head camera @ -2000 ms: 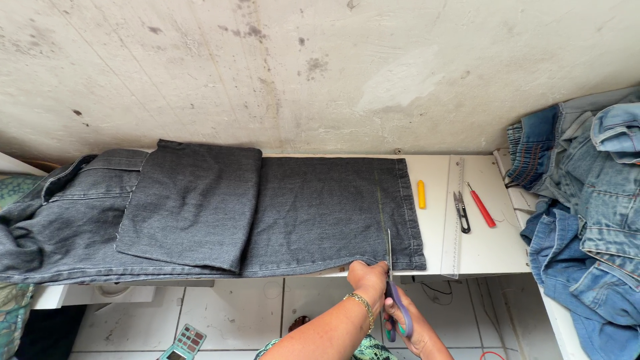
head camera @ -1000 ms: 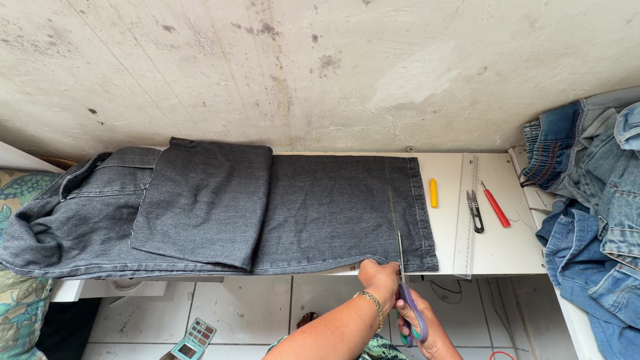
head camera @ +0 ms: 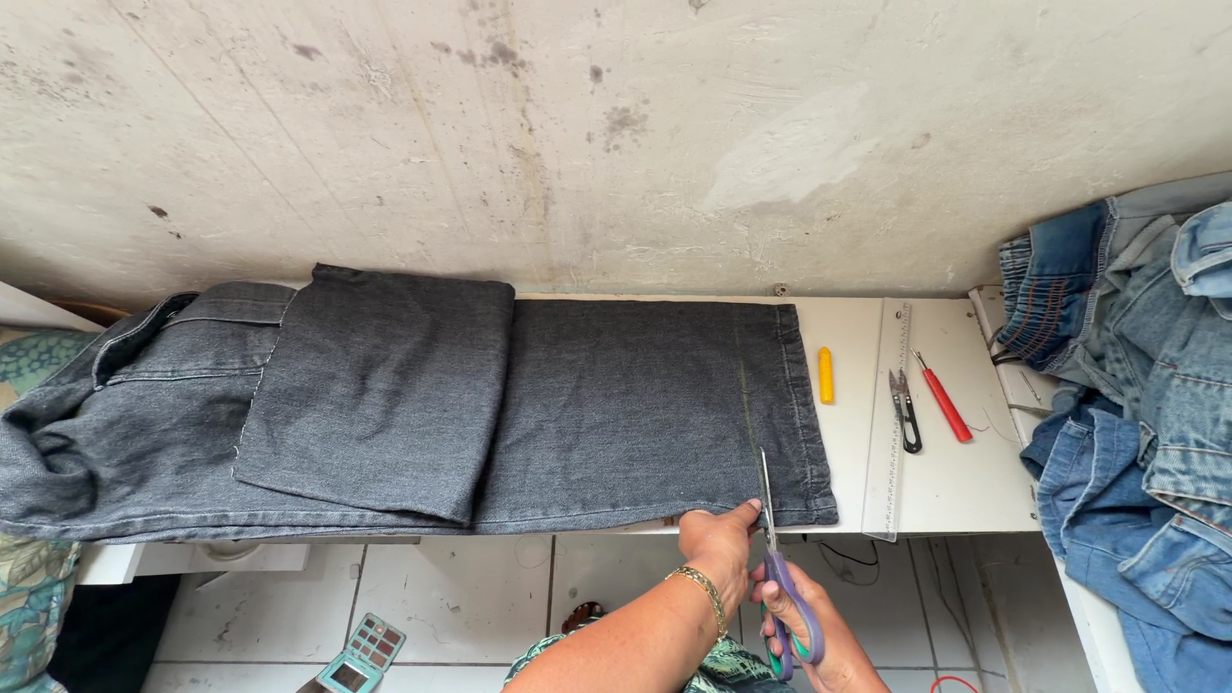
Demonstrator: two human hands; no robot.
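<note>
Dark grey denim trousers [head camera: 626, 404] lie along a narrow white table, one leg folded back at the left. Near the hem on the right runs a faint chalk line. My left hand [head camera: 720, 539], with a gold bracelet, pinches the near edge of the leg beside that line. Purple-handled scissors [head camera: 794, 606] are in my right hand [head camera: 804, 616], their blades at the cloth's near edge and pointing away from me along the line. How far the lower blade reaches under the cloth is hidden.
Right of the hem lie a yellow marker or chalk piece [head camera: 826, 375], a clear ruler [head camera: 887, 481], black thread snips [head camera: 905, 412] and a red seam ripper [head camera: 948, 399]. Blue denim garments [head camera: 1145, 462] are piled at the far right. A palette case [head camera: 364, 654] is below, over the tiled floor.
</note>
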